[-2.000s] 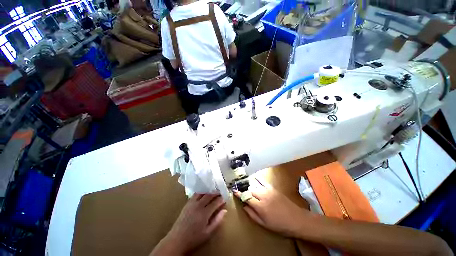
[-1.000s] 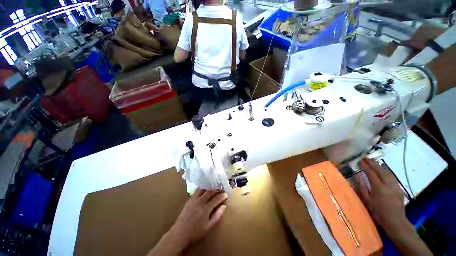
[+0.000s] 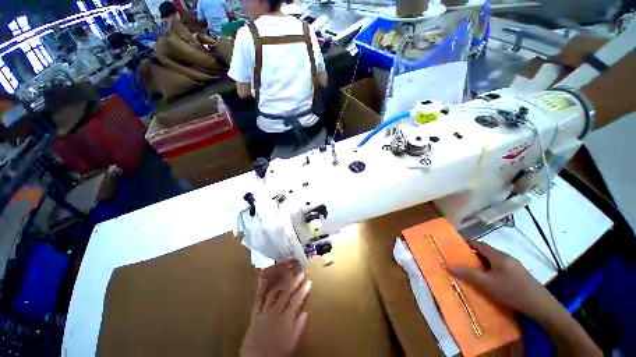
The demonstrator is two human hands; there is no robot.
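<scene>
A large brown panel (image 3: 174,300) lies flat across the table and under the head of the white sewing machine (image 3: 411,178). The presser foot area (image 3: 319,249) is dark beside a bright lamp glow. My left hand (image 3: 279,307) lies flat on the panel just left of the foot, fingertips partly hidden by the machine head. The orange zipped pocket piece (image 3: 457,286), with a white strip along its left edge, lies on the brown material at the right. My right hand (image 3: 498,279) rests on its right side, thumb near the zipper; whether it grips the piece is unclear.
A person (image 3: 279,70) in a white shirt with brown straps stands beyond the table. A red-edged carton (image 3: 199,139) and a red crate (image 3: 104,132) are at the left. A blue bin (image 3: 380,42) is behind the machine. The machine arm spans the table's right side.
My right hand has moved from beside the needle, to near the machine base, and now onto the orange piece. My left hand stays by the foot, its fingers now pointing more forward.
</scene>
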